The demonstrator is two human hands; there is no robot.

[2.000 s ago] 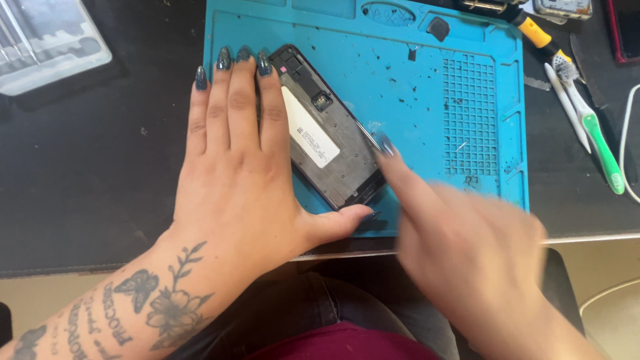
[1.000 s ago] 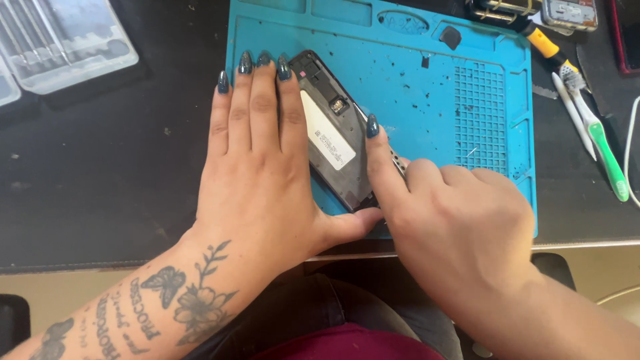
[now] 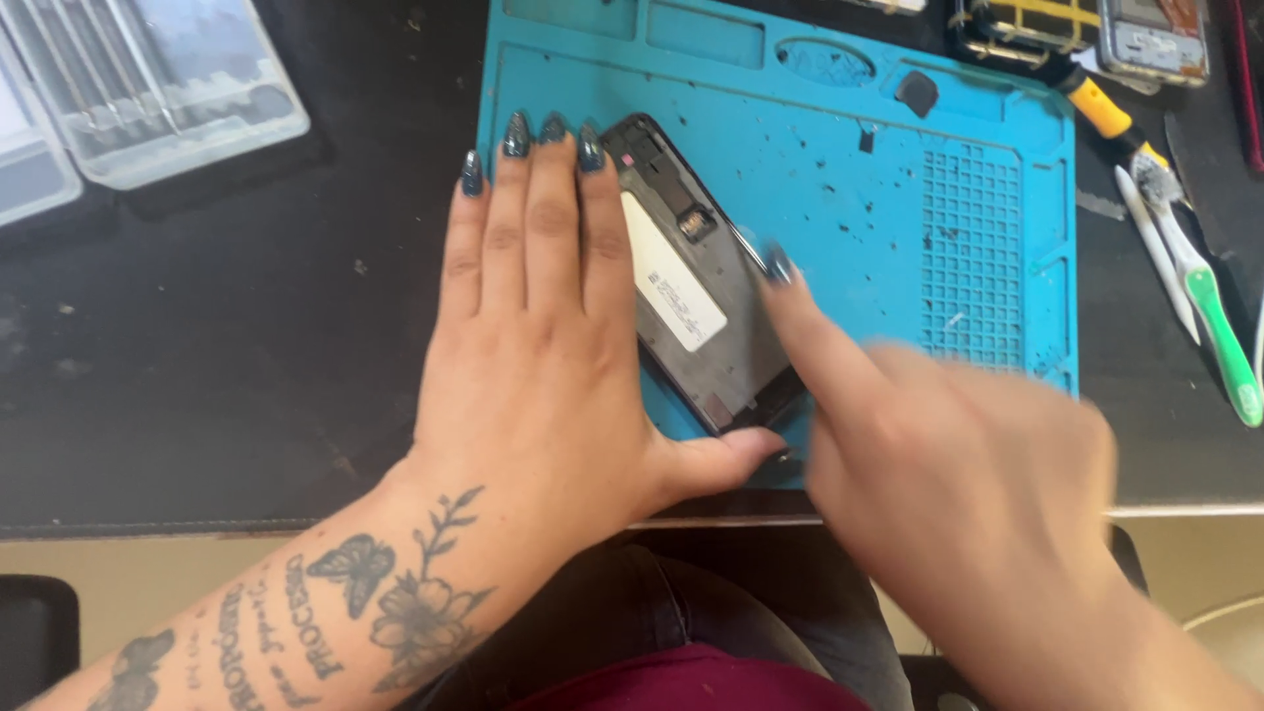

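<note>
A dark smartphone frame [image 3: 755, 341] with its inside showing lies tilted on a blue silicone repair mat [image 3: 839, 178]. A white label [image 3: 671, 276] bearing writing is on it. My left hand [image 3: 543, 336] lies flat along the phone's left side, fingers over that edge and thumb at its bottom end, steadying it. My right hand [image 3: 918, 434] is blurred at the right edge; its extended index finger is by a thin shiny edge or tool along the phone's side. Which of the two it is, I cannot tell. The other fingers are curled, and what they hold is hidden.
A clear plastic case [image 3: 188, 128] with thin metal tools lies at the upper left. On the right are a green and white toothbrush [image 3: 1220, 336], a white pen-like tool [image 3: 1155, 252], a yellow and black handled tool [image 3: 1101, 107] and phone parts [image 3: 1153, 39]. Black scraps dot the mat.
My right hand has shifted along the phone's right edge, and its index finger has moved a little away from the frame compared with one second ago. The left hand keeps its hold.
</note>
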